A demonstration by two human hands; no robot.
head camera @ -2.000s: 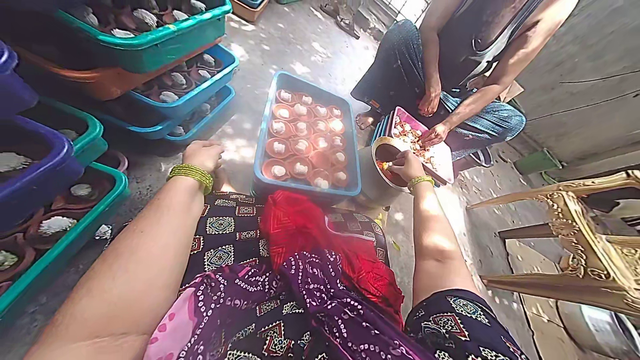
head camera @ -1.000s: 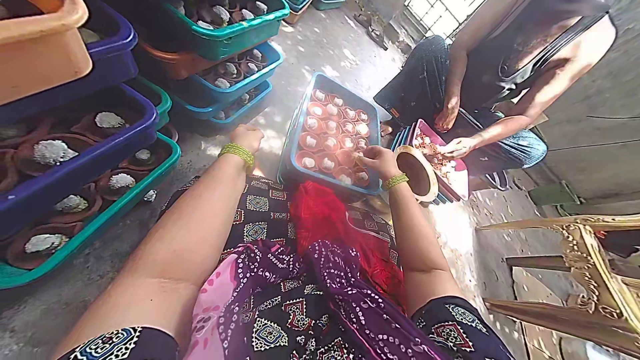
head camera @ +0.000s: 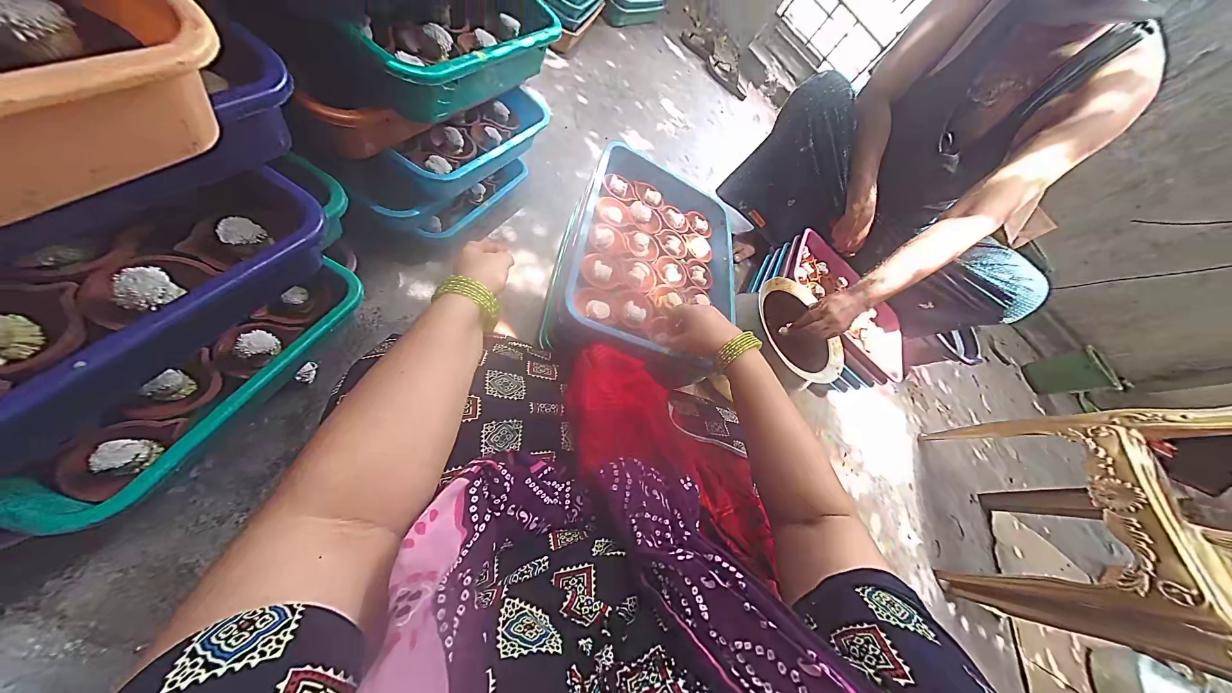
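In front of my lap lies a blue plastic tray (head camera: 726, 207) filled with small clay cups (head camera: 639, 243), each holding a white lump. My right hand (head camera: 695, 327) reaches over the tray's near right corner, fingers down at the cups; whether it holds anything cannot be made out. Left of the tray, my left hand (head camera: 484, 265) hangs above the floor with its fingers curled, and its contents are hidden. A round pot (head camera: 835, 371) with a pale rim and dark inside stands right of the tray. A co-worker's hand (head camera: 830, 313) dips into it.
Stacked plastic trays, among them a purple one (head camera: 289, 207), a green one (head camera: 346, 298) and an orange one (head camera: 106, 115), hold cups at the left. A co-worker sits cross-legged at the right beside a pink tray (head camera: 895, 332). A gold carved wooden frame (head camera: 1121, 500) stands lower right.
My right hand has moved from the round pot to the blue tray. The co-worker's hand has moved from the pink tray into the pot. The view has swung left.
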